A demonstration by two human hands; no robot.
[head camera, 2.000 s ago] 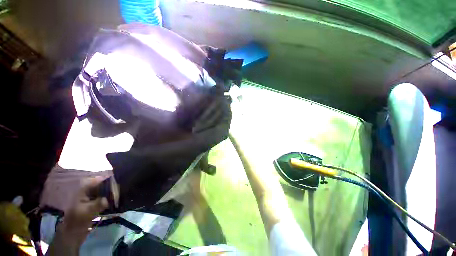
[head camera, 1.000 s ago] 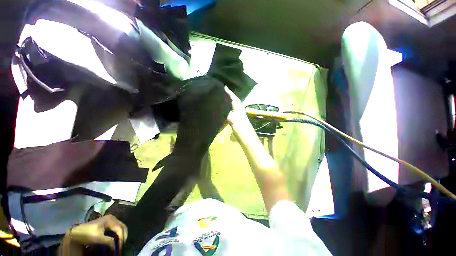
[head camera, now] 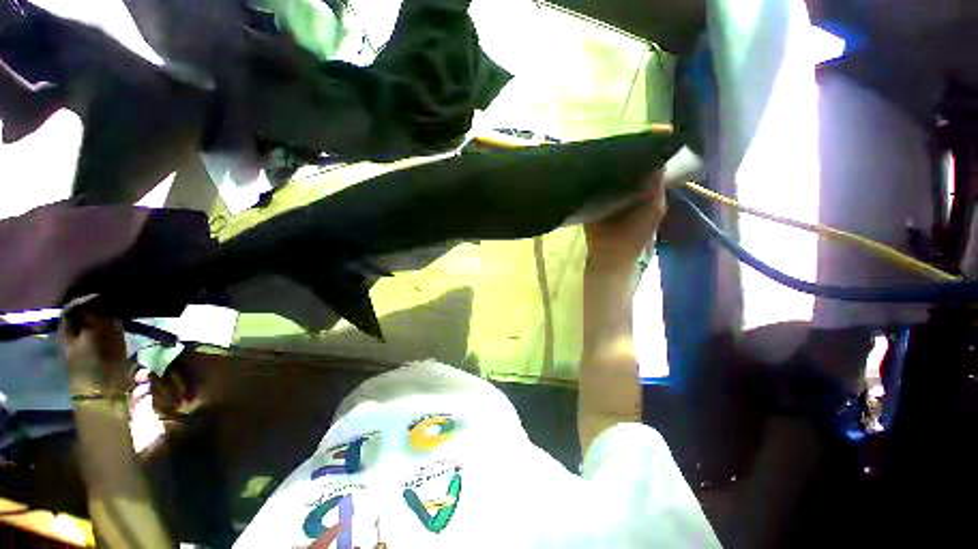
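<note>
A long dark garment piece is stretched from side to side above the yellow-green table cover. My left hand grips its left end at the far left. My right hand holds its right end, arm straight out; the fingers are partly hidden by the cloth. A pointed loose corner hangs down left of the middle. The iron is mostly hidden behind the cloth; a bit of its yellow handle shows above the edge.
Rumpled dark cloth lies at the far side. Maroon-black pieces are at left. A padded white arm stands right of the table. A tan hose and a blue hose run right. My printed white T-shirt is at the bottom.
The dark piece came off the pile and is now stretched wide. My right hand has moved right with its end; my left hand has moved to the far left. The view has shifted.
</note>
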